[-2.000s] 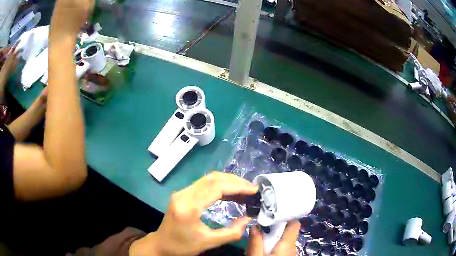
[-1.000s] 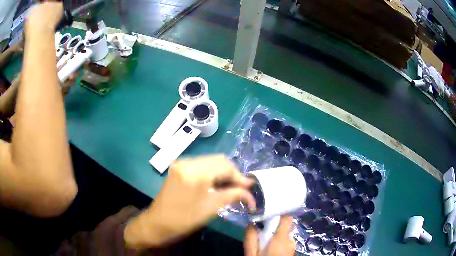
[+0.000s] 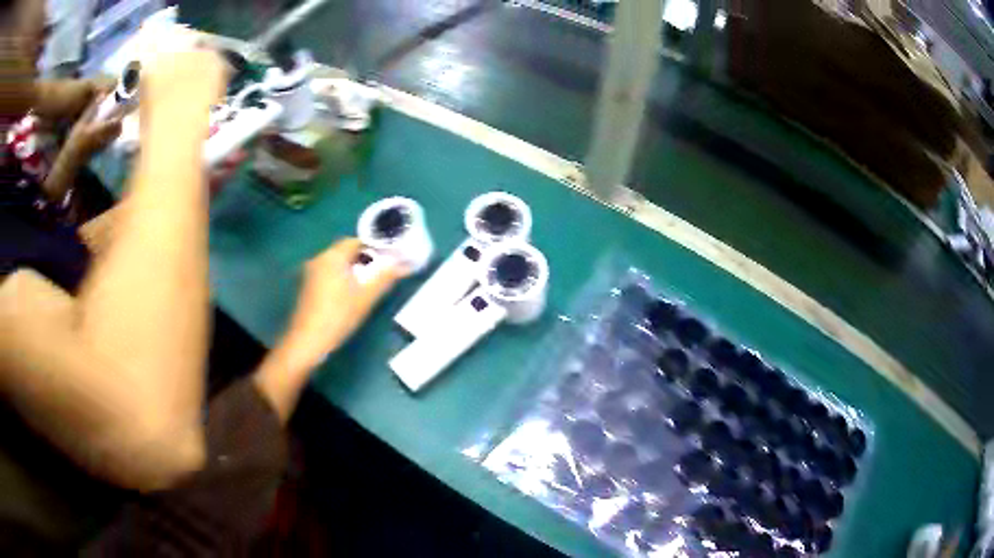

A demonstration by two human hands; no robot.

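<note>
My left hand holds a capped white handheld fan by its handle, left of two other capped fans. Its round head faces up with a black centre cap. The two capped fans lie side by side, handles towards the lower left. A clear, wrinkled plastic sheet with rows of black discs lies at the lower right. A white fan part is cut off at the bottom right edge. A small blurred skin-toned patch beside it may be my right fingertips.
A neighbour's raised forearm fills the left side, near a press fixture and white fans. A pale metal rail and a post edge the green bench, with the dark conveyor beyond. Brown cardboard stands across it.
My left hand has carried the fan from over the disc sheet to the left of the two capped fans. My right hand has left the fan's handle. The view has shifted left.
</note>
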